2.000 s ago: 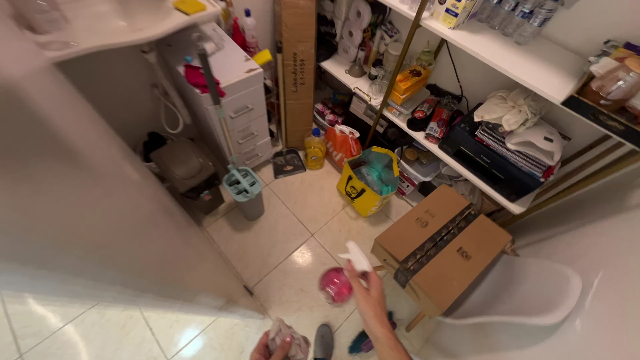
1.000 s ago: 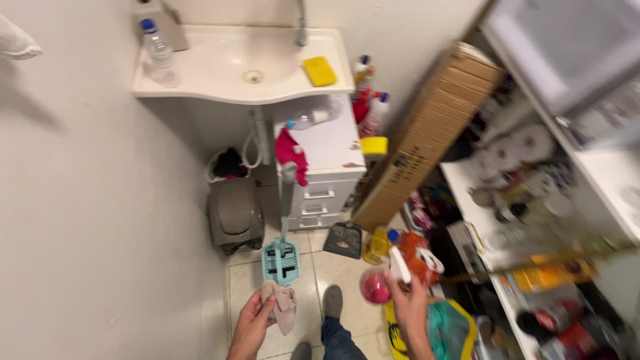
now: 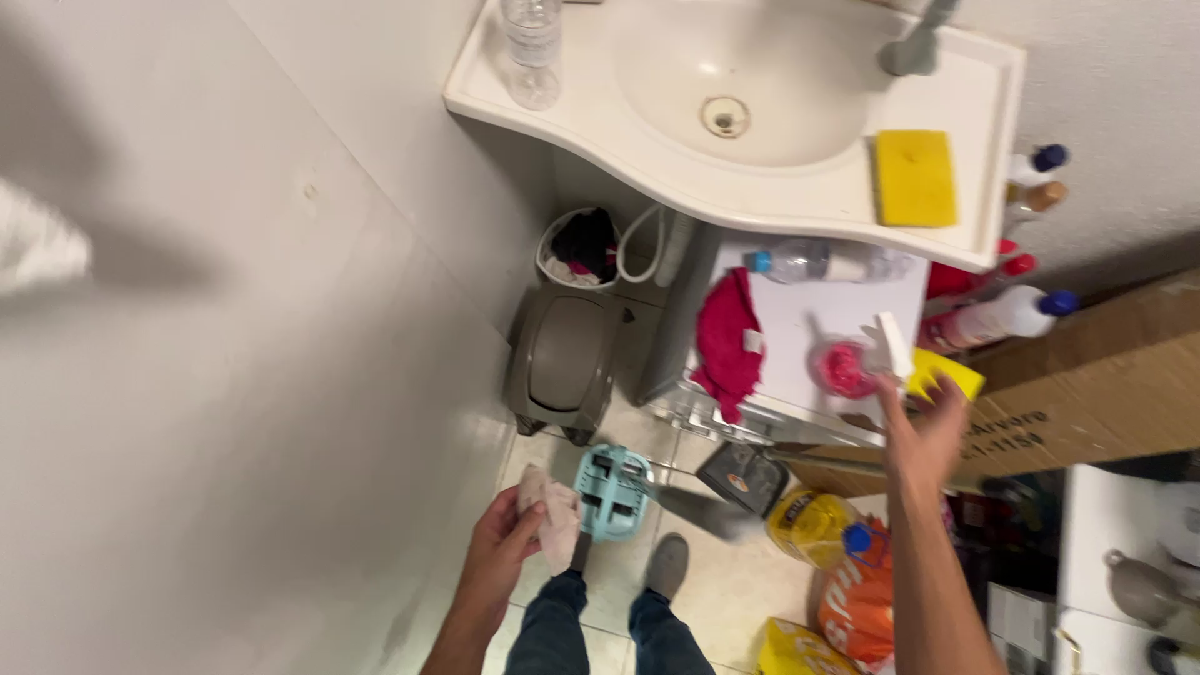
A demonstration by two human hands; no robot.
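Note:
My left hand pinches a crumpled pale cloth or wipe above the floor, beside the light-blue mop bucket. At the right, my right hand is at the white trigger head of a spray bottle with pink liquid, over the white drawer cabinet's top; its fingers look partly spread, and whether they still grip the bottle is unclear. A yellow sponge or cloth lies just behind that hand. On the same cabinet are a magenta cloth and a clear plastic bottle on its side.
A white washbasin overhangs the cabinet, bearing a yellow cloth and an upright bottle. Below stand a grey pedal bin and a dustpan. A long cardboard box, a yellow-liquid bottle and an orange bag crowd the right.
The view has moved in close to the washbasin. My right hand has carried the pink spray bottle from over the floor to the cabinet top. My left hand still holds the pale cloth.

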